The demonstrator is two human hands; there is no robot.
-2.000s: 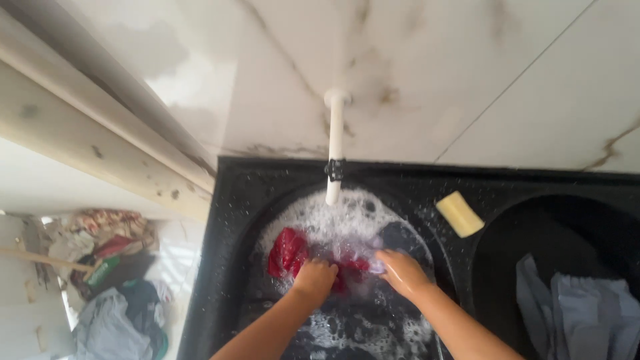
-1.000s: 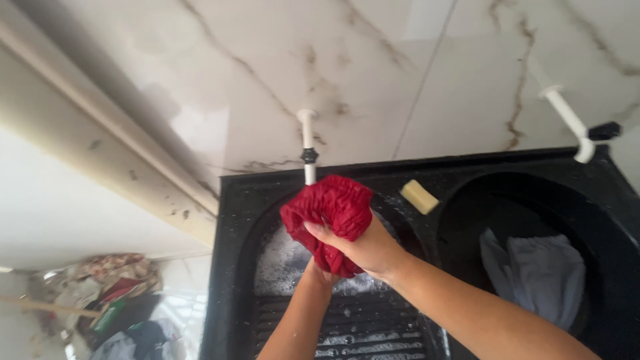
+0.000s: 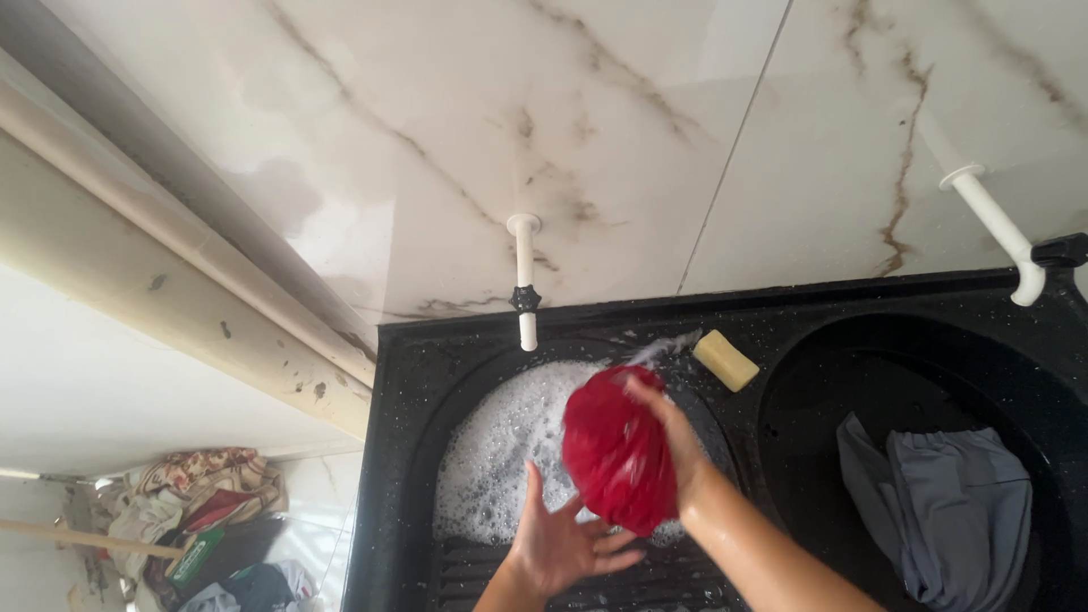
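Note:
A bundled wet red cloth [image 3: 616, 450] is in my right hand [image 3: 680, 442], which grips it from its right side above the left basin. Just below and left of the bundle, my left hand [image 3: 565, 544] is spread with its palm up and fingers apart; the fingertips lie near or under the cloth, and contact cannot be told. White suds [image 3: 501, 450] float on the water in the left basin of the black double sink [image 3: 399, 382]. A yellow bar of soap [image 3: 726, 361] lies on the ledge between the basins.
A white tap [image 3: 527, 319] with a black handle reaches over the left basin, another white tap [image 3: 999, 221] over the right. Grey garments [image 3: 960, 501] lie in the right basin [image 3: 816, 382]. Piled laundry [image 3: 204, 493] and a wooden-handled brush or broom [image 3: 191, 557] are at the lower left.
Two seconds ago both hands worked the red cloth down in the suds; one second ago both held it up. Now my left hand has come off its grip and opened.

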